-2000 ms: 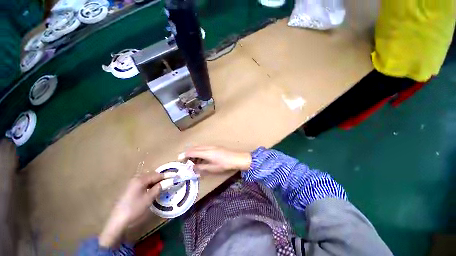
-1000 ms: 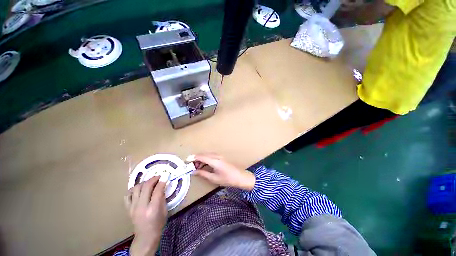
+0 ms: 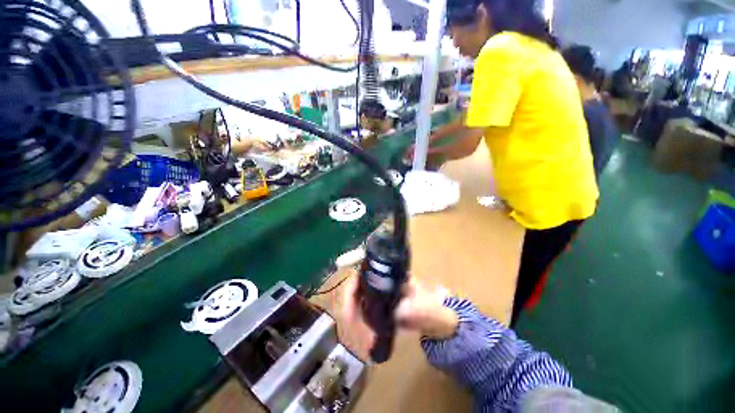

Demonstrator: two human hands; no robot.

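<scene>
My right hand grips the black electric screwdriver, which hangs upright from a thick black cable, just beyond and above the screw feeder. The silver-grey screw feeder is at the bottom, with its dark open hopper showing and its near end cut off by the lower edge. My left hand is not in view. The white slotted disc that was in front of me on the bench is also out of view.
The green conveyor belt carries spaced white discs. A shelf of cluttered parts and stacked discs lies beyond. A black fan is at upper left. A plastic bag and a person in yellow are farther along the cardboard-covered bench.
The view has swung up and along the line. My right hand has left the white disc and taken hold of the screwdriver. My left hand and the disc have gone out of view.
</scene>
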